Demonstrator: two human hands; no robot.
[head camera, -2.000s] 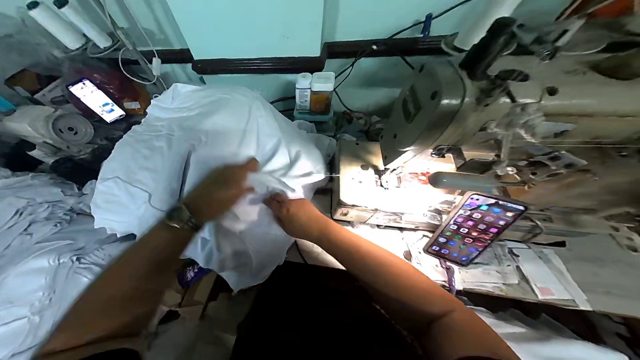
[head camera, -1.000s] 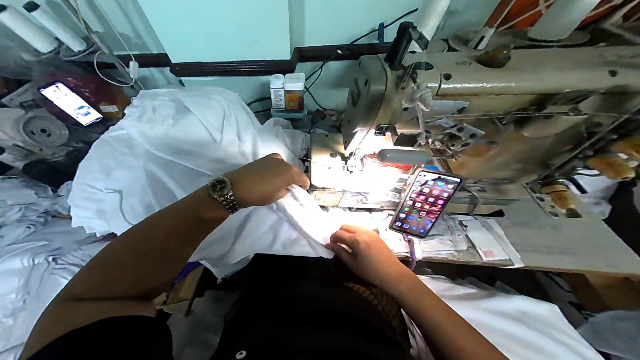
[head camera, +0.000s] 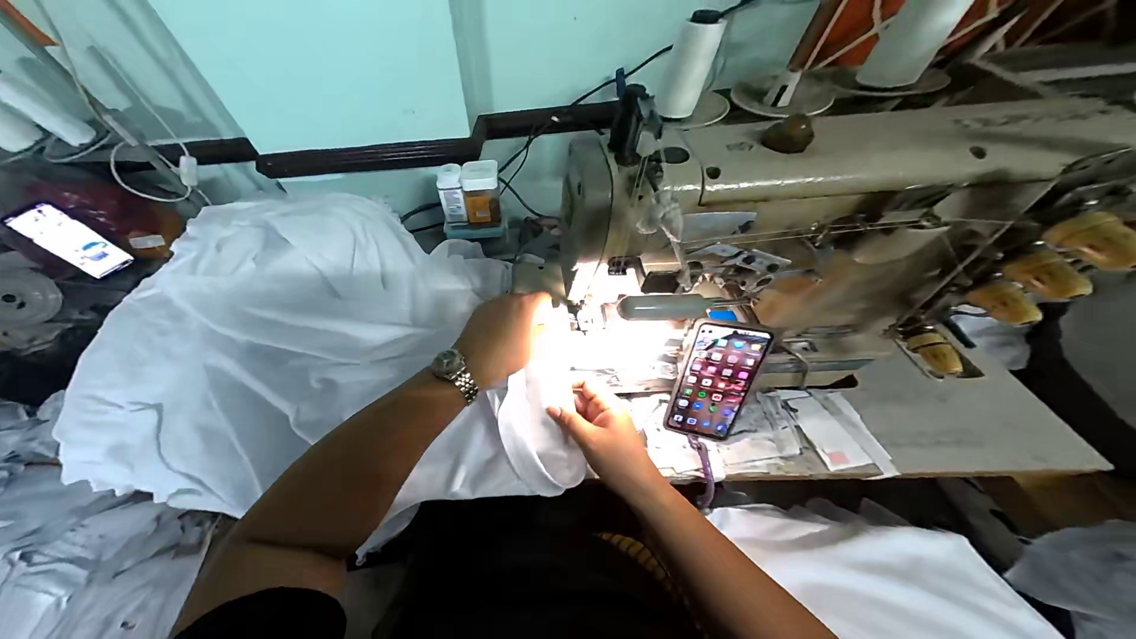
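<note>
White fabric lies bunched on the left and runs to the needle area of an industrial sewing machine, which is brightly lit. My left hand, with a metal watch on the wrist, is on the fabric edge just left of the needle; its fingertips are lost in the glare. Lower down, my right hand pinches the fabric's folded edge between thumb and fingers, near the table's front edge. A smartphone with a lit screen rests right of the needle area.
Another lit phone stands at the far left. Two small containers sit behind the fabric. Thread cones rise behind the machine. Papers lie on the table; more white cloth hangs below its front edge.
My left hand has moved up to the needle area with the fabric edge, and my right hand has followed closer to it. Two seconds ago both hands were over the fabric, left of the machine.
</note>
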